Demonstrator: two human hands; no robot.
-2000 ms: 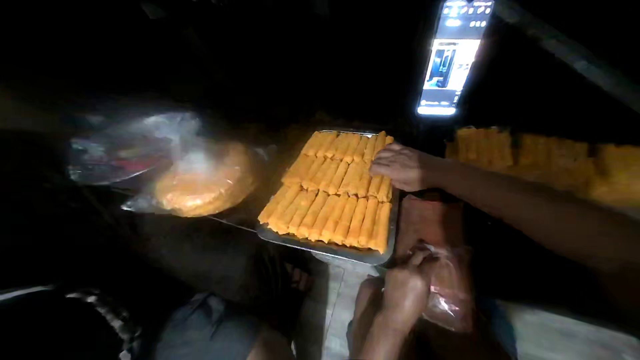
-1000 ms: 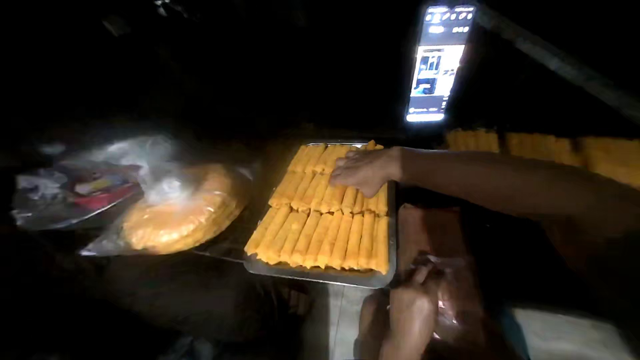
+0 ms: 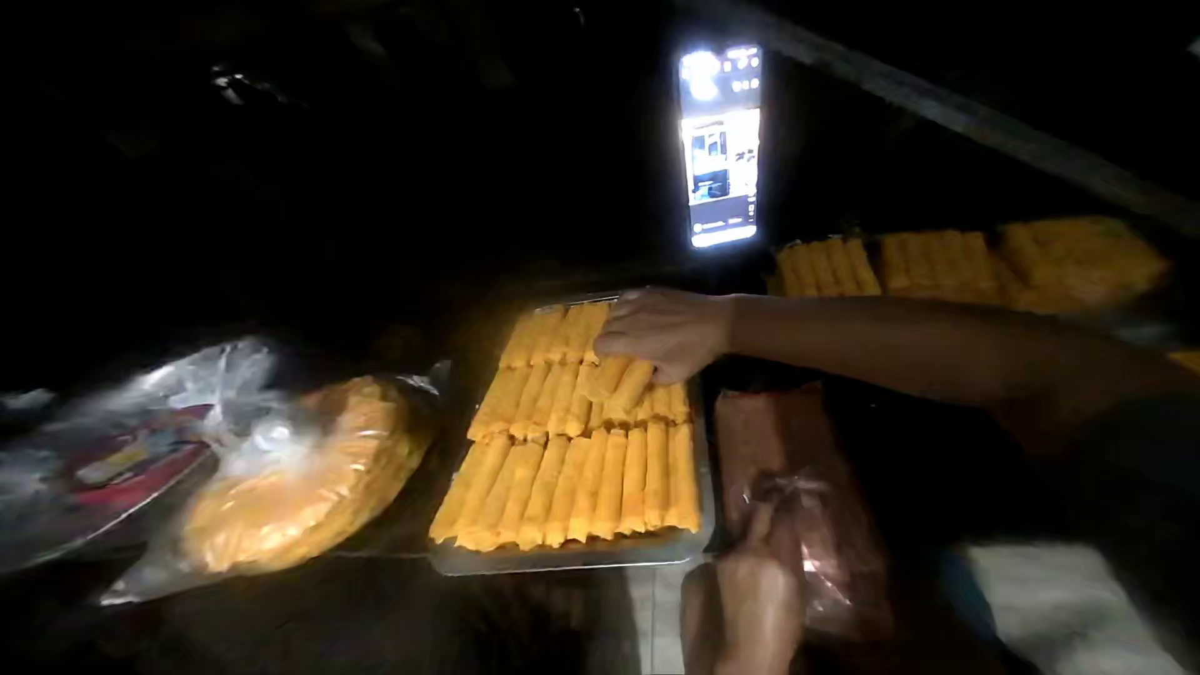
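Observation:
A metal tray (image 3: 581,565) holds three rows of orange rolled food pieces (image 3: 586,483). My right hand (image 3: 661,328) reaches in from the right over the upper part of the tray. Its fingers are around a few rolls (image 3: 623,382), which lie slanted across the middle row. To the right of the tray lies a reddish-brown block in a clear plastic bag (image 3: 825,562). My left hand (image 3: 761,591) is at the lower middle, its fingers pinching the gathered plastic on top of the bag; its fingertips are partly blurred.
A lit phone (image 3: 722,150) stands behind the tray. More orange rolls (image 3: 937,262) lie in groups at the back right. At left are a clear bag of round orange sheets (image 3: 291,497) and another clear bag with red printed contents (image 3: 141,459). The surroundings are very dark.
Several rolls that lay in order at the upper right of the tray are now slanted under my right hand. My left hand stays at the plastic bag.

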